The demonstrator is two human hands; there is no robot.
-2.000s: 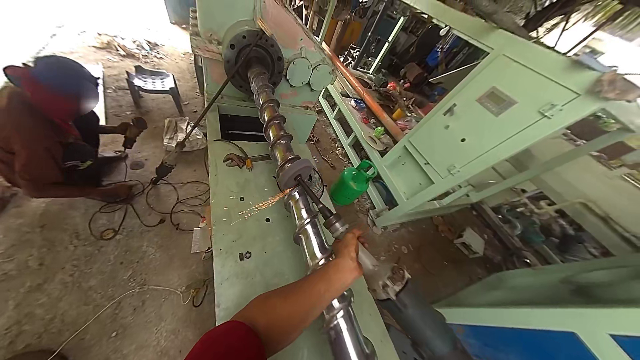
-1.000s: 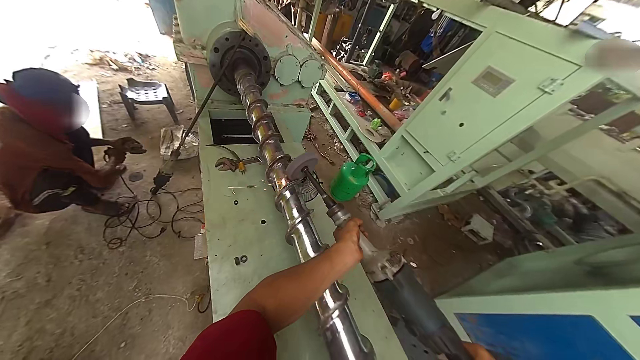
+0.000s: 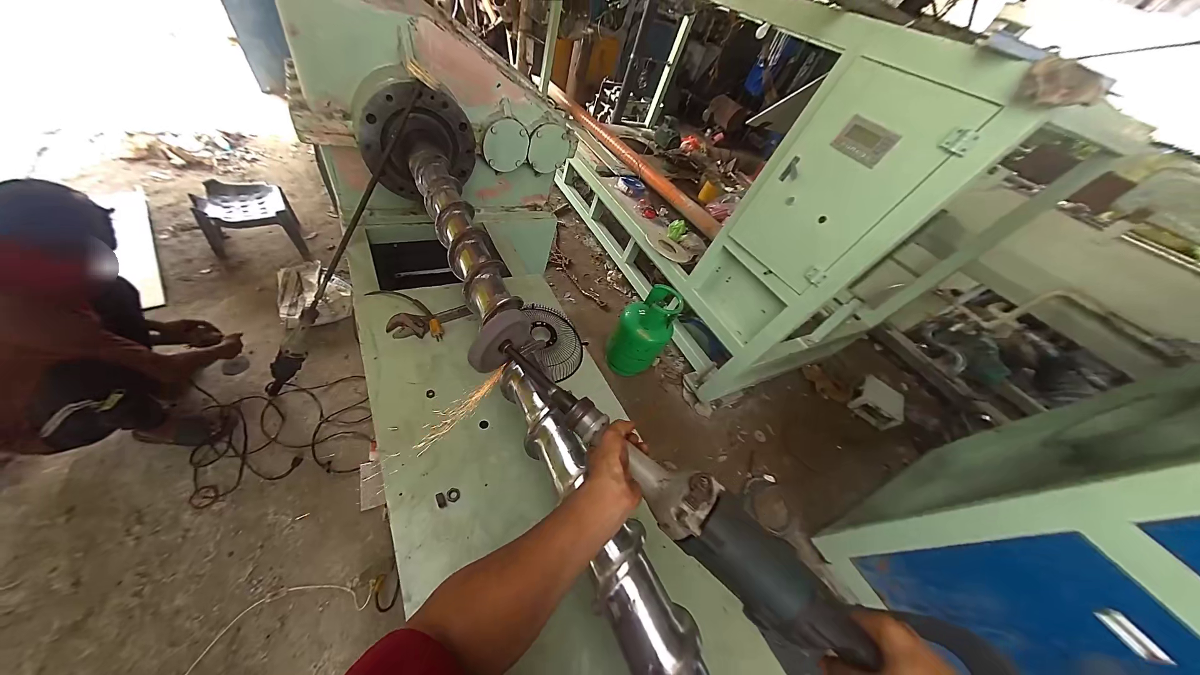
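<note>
My left hand (image 3: pixel 614 473) grips the front barrel of a long-necked power grinder (image 3: pixel 769 562), and my right hand (image 3: pixel 891 647), partly cut off by the lower edge, holds its rear end. The round grinding wheel (image 3: pixel 499 339) at the tip touches a long steel extruder screw (image 3: pixel 553 431), and orange sparks fly down to the left from there. The screw runs from a dark bolted flange (image 3: pixel 375 122) down over the pale green machine bed (image 3: pixel 459 562). Behind the wheel is a round black wire guard, like that of a fan (image 3: pixel 558 342).
An adjustable wrench (image 3: pixel 412 324) and two small nuts (image 3: pixel 448 497) lie on the bed. A green gas cylinder (image 3: pixel 640 337) stands to its right, near a green cabinet (image 3: pixel 872 141). At left a person (image 3: pixel 94 356) squats beside tangled cables (image 3: pixel 272 422) and a plastic chair (image 3: pixel 242 211).
Sparks, seen two seconds ago and not one second ago, fly again at the wheel. The crouching person's hands have shifted, and the power tool they held one second ago no longer shows in them.
</note>
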